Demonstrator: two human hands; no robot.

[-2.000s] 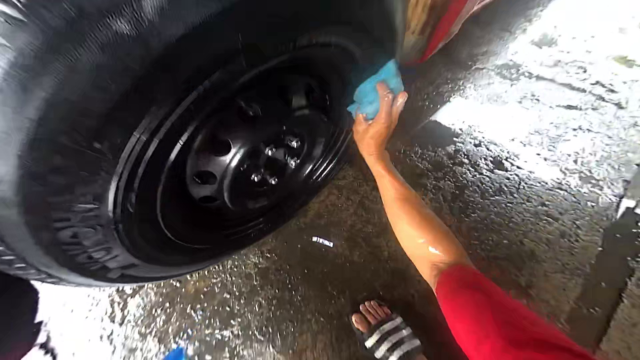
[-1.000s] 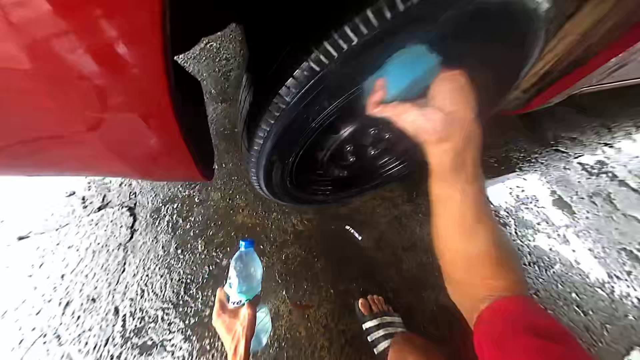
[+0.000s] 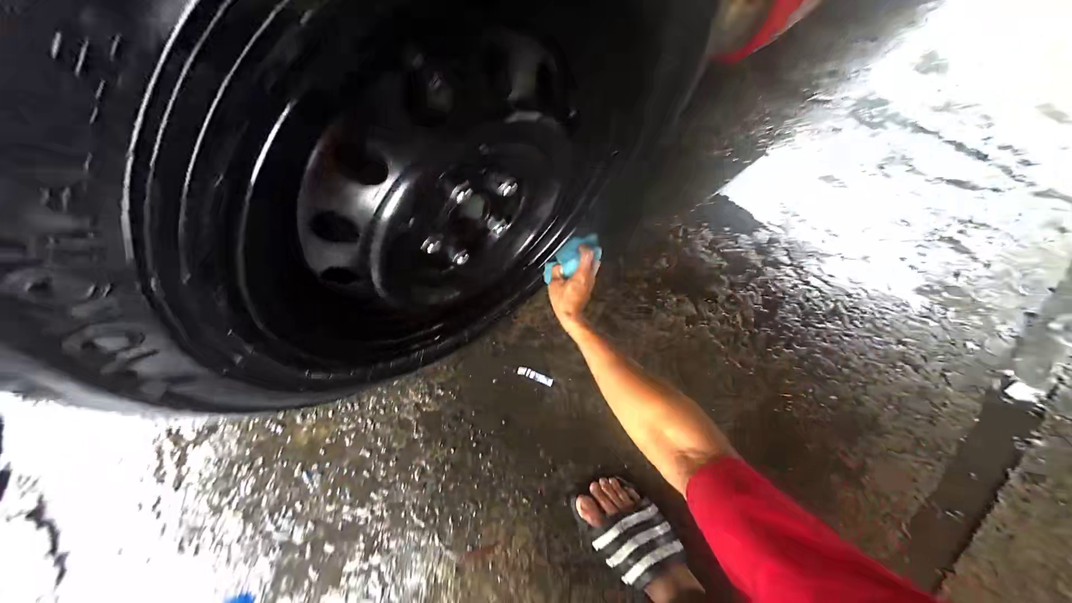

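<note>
My right hand (image 3: pixel 573 289) grips a light blue cloth or sponge (image 3: pixel 574 255) against the lower right part of a car tire's sidewall (image 3: pixel 109 318). Beside it is the black steel wheel rim (image 3: pixel 339 205), with round holes and shiny lug nuts (image 3: pixel 461 194) around the hub. The tire looks dark and glossy. My left hand is out of view. At the bottom edge a bit of the blue bottle cap (image 3: pixel 241 598) shows.
A foot in a striped slide sandal (image 3: pixel 638 540) stands on the wet, rough concrete (image 3: pixel 469 469). A small white strip (image 3: pixel 534 376) lies below the wheel. Red car bodywork (image 3: pixel 775 29) shows at the top right.
The view has shifted strongly since one second ago. My right hand with the blue cloth has moved from the tire's upper part to its lower right edge. My left hand, then holding the bottle, has left the view.
</note>
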